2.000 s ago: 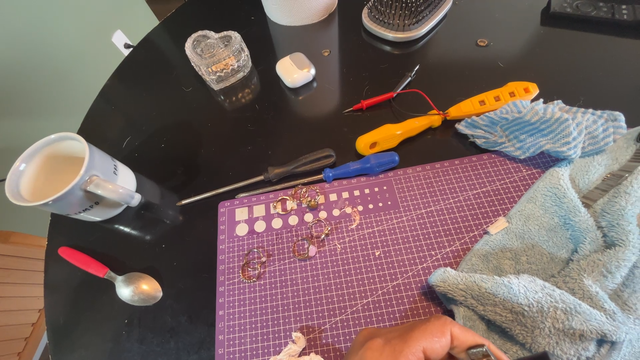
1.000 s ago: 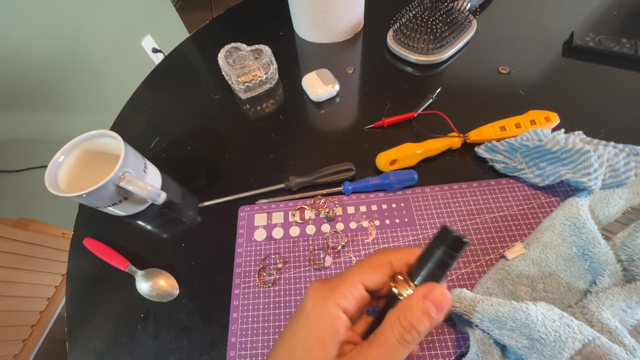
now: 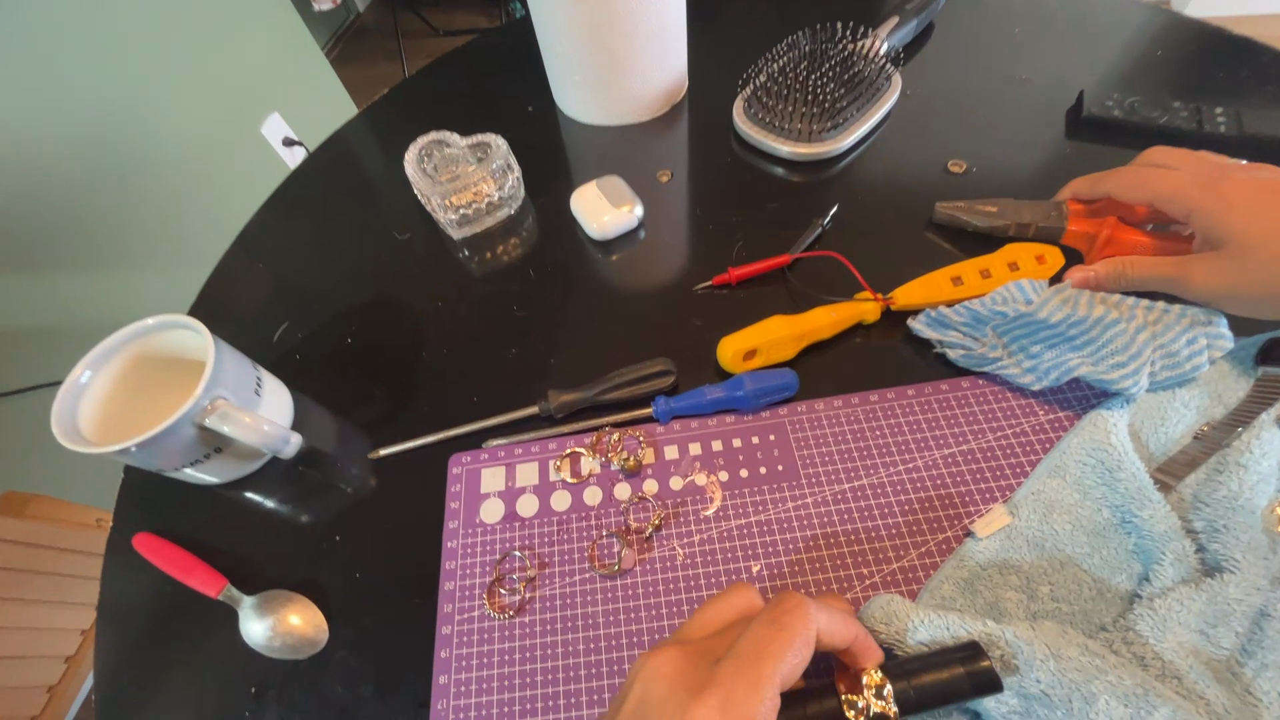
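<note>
At the bottom, my left hand (image 3: 750,655) grips a black rod (image 3: 945,680) that has a gold-coloured ring (image 3: 868,692) around it. My right hand (image 3: 1190,225) is closed around the orange handles of combination pliers (image 3: 1010,215) at the right, their jaws pointing left. Several rings (image 3: 612,552) lie in small groups on the purple cutting mat (image 3: 800,540). Beyond the mat's far edge are a blue-handled screwdriver (image 3: 725,393) and a black-handled screwdriver (image 3: 610,388). A yellow voltage tester (image 3: 800,335) with red and black probes lies left of the pliers.
A light-blue towel (image 3: 1100,580) and a striped cloth (image 3: 1080,335) lie at right. At left are a mug (image 3: 180,400) and a red-handled spoon (image 3: 283,623). Farther back stand a heart-shaped glass box (image 3: 465,185), a white earbud case (image 3: 607,207), a white roll (image 3: 615,60) and a hairbrush (image 3: 820,95).
My right hand and the pliers have come into view at the right. My left hand, with the black rod and ring, has moved lower and to the right since one second ago.
</note>
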